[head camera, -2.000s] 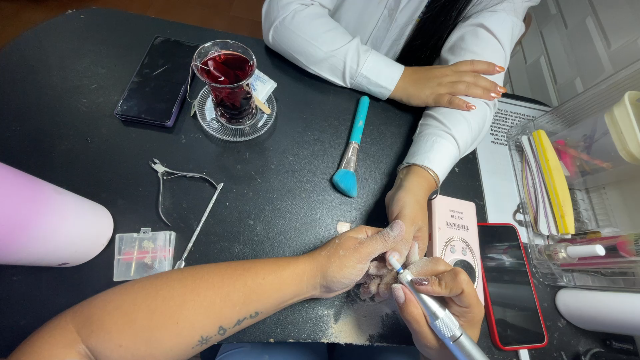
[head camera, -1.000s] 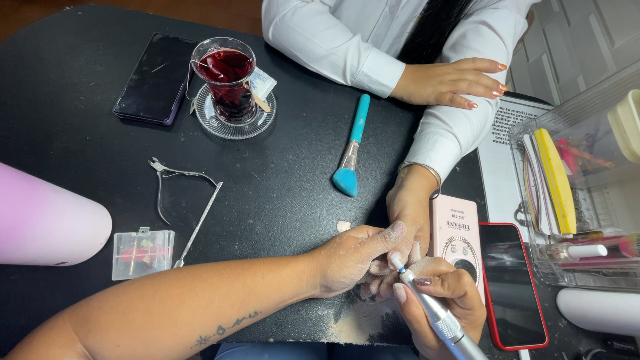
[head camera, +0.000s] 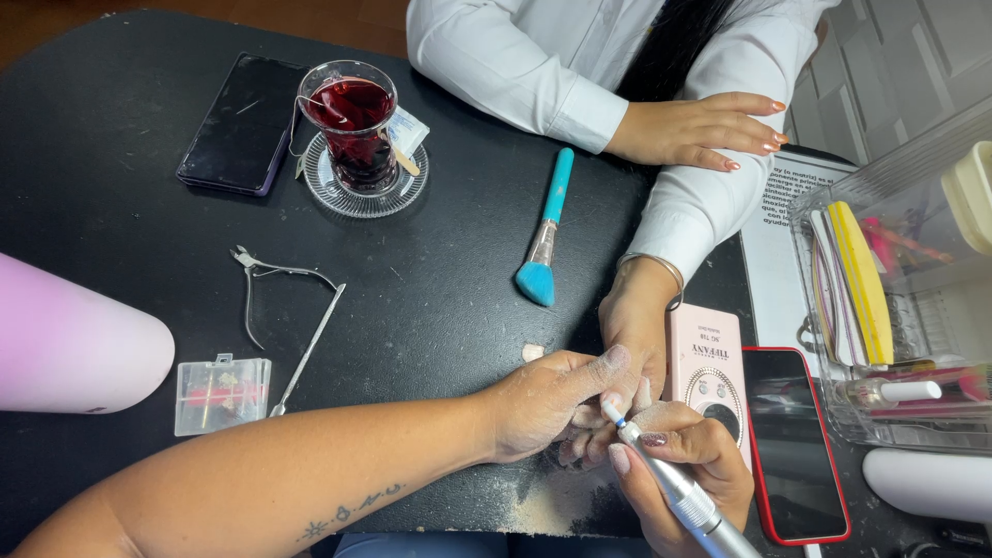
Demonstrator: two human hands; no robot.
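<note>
My left hand [head camera: 546, 399], coated in pale dust, grips the fingers of another person's hand [head camera: 637, 329], which wears a bracelet. In my right hand [head camera: 690, 465] is a silver electric nail drill [head camera: 686, 492], held like a pen. Its pale bit [head camera: 613, 413] with a blue band is at one of the person's fingernails; whether it touches cannot be told. A pink drill control box [head camera: 707, 349] lies just beyond my right hand. Pale dust [head camera: 554, 500] covers the table edge below the hands. A teal brush [head camera: 549, 232] lies farther up the table.
The person's other hand [head camera: 701, 132] rests on their sleeve. Left stand a glass of red tea [head camera: 349, 128] on a saucer [head camera: 314, 174], a black tablet or phone [head camera: 240, 124], cuticle nippers [head camera: 287, 270], a metal pusher [head camera: 310, 349] and a small clear case [head camera: 223, 395]. Right are a red-cased phone [head camera: 798, 449] and clear organizer [head camera: 891, 438].
</note>
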